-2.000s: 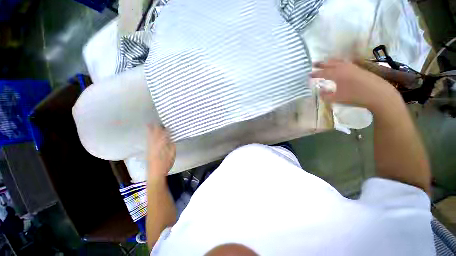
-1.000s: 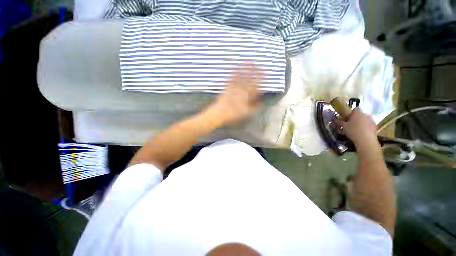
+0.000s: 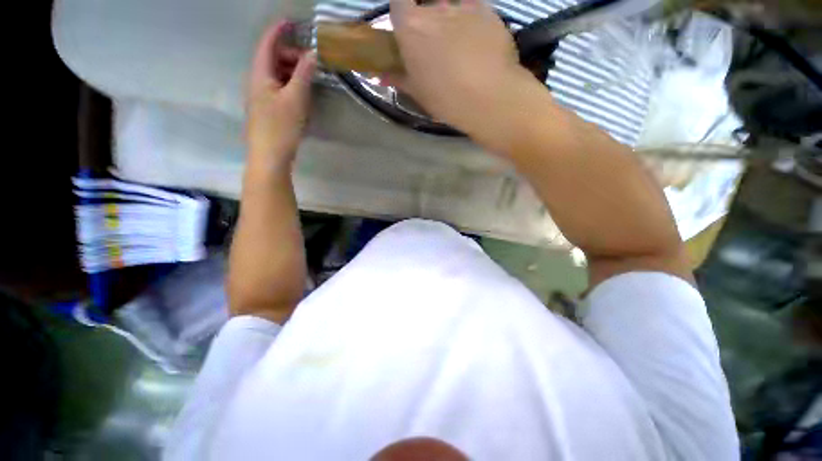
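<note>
The striped T-shirt lies on the ironing board, partly hidden by the iron and my right arm and cut off by the top edge. The steam iron stands over the shirt's left part near the board's front edge. My right hand grips the tan iron handle. My left hand is just left of the handle's end, at the shirt's left edge, thumb and fingers curved around a bit of cloth; the hold is blurred.
Folded striped pieces with yellow marks hang low at left, below the board. White cloth covers the board's right end. The hose and a dark cord run off to the right. A dark box area lies beyond the left end.
The iron has moved left from the right end onto the shirt, with my right hand on it. My left hand has moved left to the shirt's edge. The view has shifted, so the board sits higher.
</note>
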